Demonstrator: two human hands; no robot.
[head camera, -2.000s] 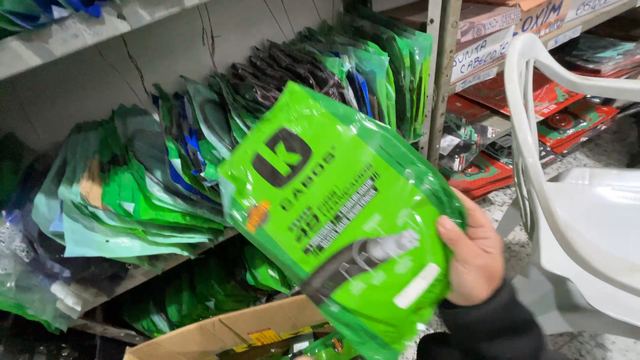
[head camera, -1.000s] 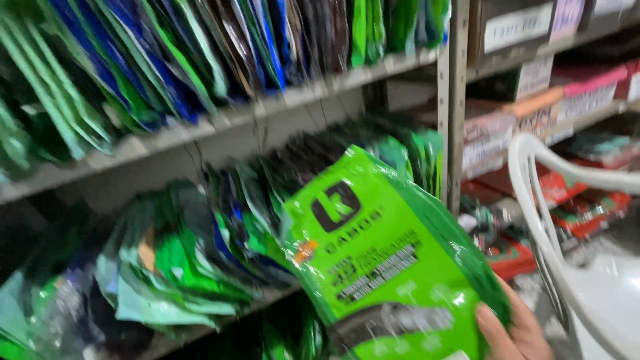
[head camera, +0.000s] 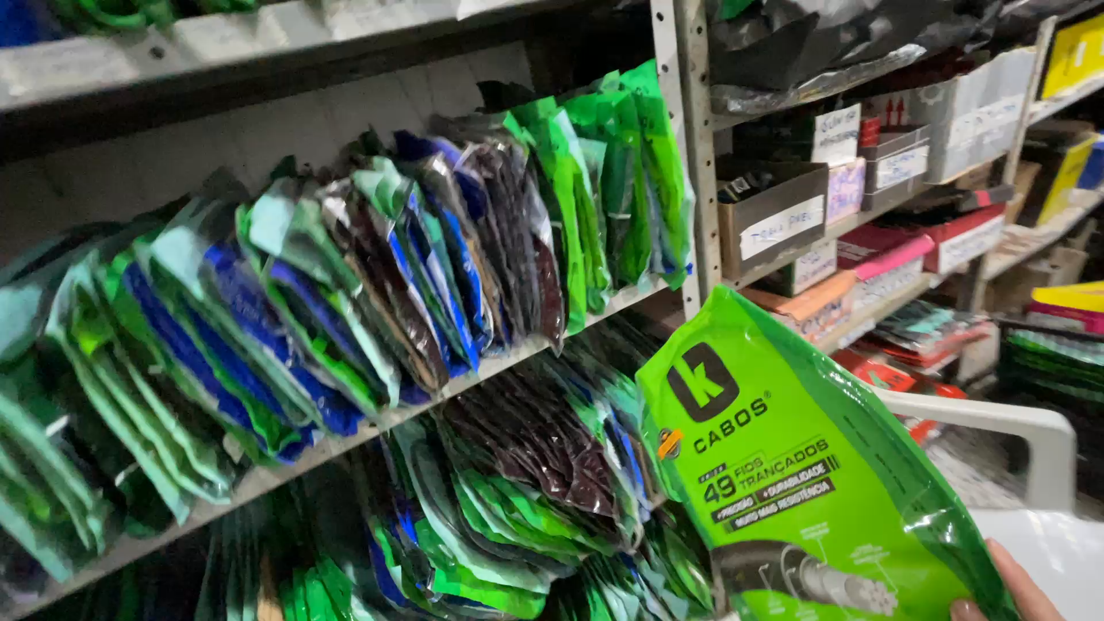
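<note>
My right hand (head camera: 1005, 586) shows at the lower right edge, its fingers gripping the lower right side of a bright green plastic cable package (head camera: 776, 483). The package is tilted, its printed front toward me, with a dark logo and a pictured braided cable. It overlaps the shelf ends and a white plastic chair behind it. Left of it, a row of green, blue and dark plastic packages (head camera: 414, 285) stands upright on a metal shelf. More packages (head camera: 535, 448) fill the shelf below, leaning in layers. My left hand is out of view.
A perforated metal upright (head camera: 690, 155) divides the shelves. To its right are labelled cardboard boxes (head camera: 772, 220), a grey box (head camera: 975, 121) and red packages (head camera: 888, 371) on lower shelves. The white plastic chair (head camera: 992, 423) stands at the lower right. A shelf edge (head camera: 259, 52) crosses the top left.
The view has shifted up and toward the upper shelf row. The green package, still in my right hand, now sits further to the lower right of the view.
</note>
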